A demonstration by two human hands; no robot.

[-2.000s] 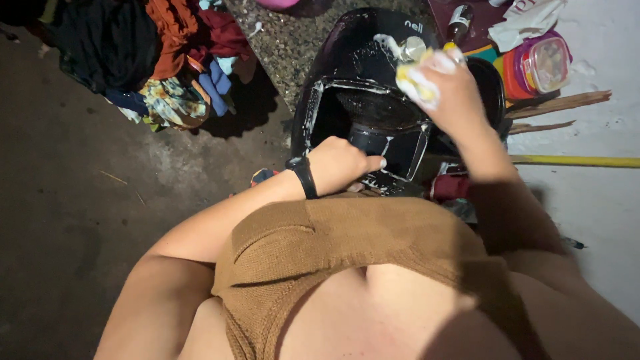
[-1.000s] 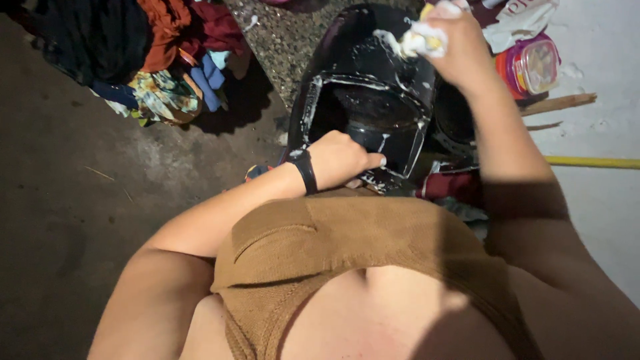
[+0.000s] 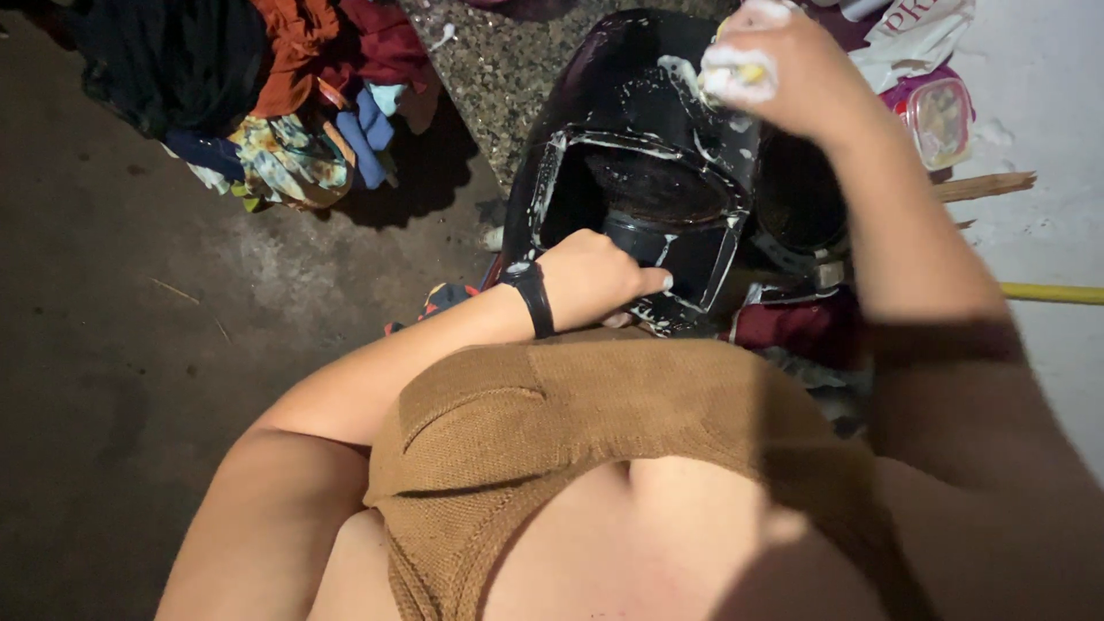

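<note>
A glossy black appliance housing (image 3: 638, 103), which looks like an air fryer body, lies with its square opening facing up and streaks of white foam along the rim. My left hand (image 3: 595, 272), with a black watch on its wrist, grips the near edge of that opening, thumb over the rim. At the housing's upper right, my right hand (image 3: 785, 69) is closed on a foam-covered sponge (image 3: 737, 76) with yellow showing through. The sponge is against or just above the black surface; contact is hard to tell. A dark round vessel (image 3: 798, 194) sits beside the housing, partly behind my right forearm.
A speckled stone slab (image 3: 483, 86) lies left of and under the housing. Piled clothes (image 3: 285, 147) are at the upper left above the concrete floor. On the right are a clear-lidded container (image 3: 938, 121), a white plastic bag (image 3: 918, 39), a wood piece (image 3: 987, 185) and a yellow rod (image 3: 1052, 293).
My right hand has moved with the sponge over the upper part of the housing, first away from my body, then slightly back. My left hand has stayed on the opening's near edge.
</note>
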